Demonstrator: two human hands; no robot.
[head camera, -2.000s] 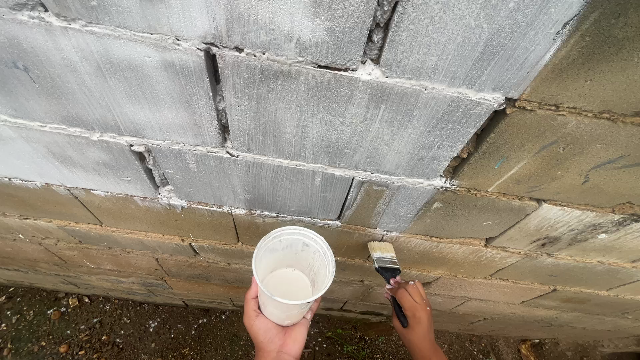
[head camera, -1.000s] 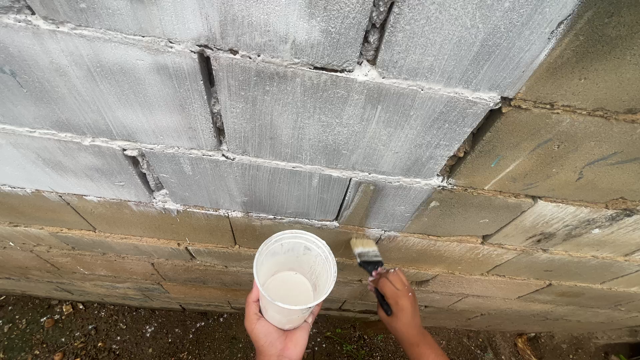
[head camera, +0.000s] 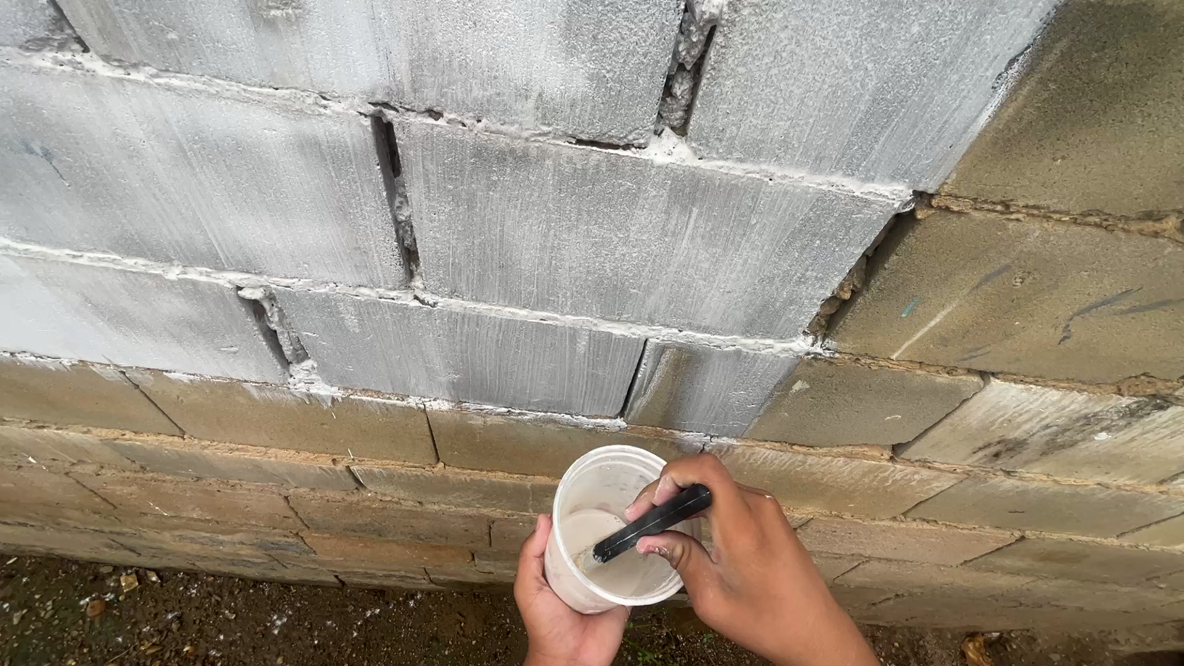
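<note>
My left hand (head camera: 566, 610) holds a white plastic cup (head camera: 566, 555) from below and the left side, with whitish liquid paint (head camera: 634, 575) inside. Over the cup's right side, my right hand (head camera: 740, 555) grips the black handle of a paintbrush (head camera: 652, 524). The handle slants down to the left, and the bristles are inside the cup, hidden in the paint. Behind both hands stands a concrete block wall (head camera: 638, 231), coated thin white in its upper left part. One small block (head camera: 680, 384) below the coated rows shows a bare brownish strip between whitened parts.
Uncoated brown blocks (head camera: 1036, 287) run along the right side and the lower courses. Open, rough vertical joints (head camera: 398, 199) break the coated area. Dark soil (head camera: 185, 615) with leaves and white specks lies along the wall's foot.
My right hand has brought the brush from the wall, right of the cup, leftward into the cup. The bristles, seen in the earlier frames, are now hidden. My left hand still holds the cup.
</note>
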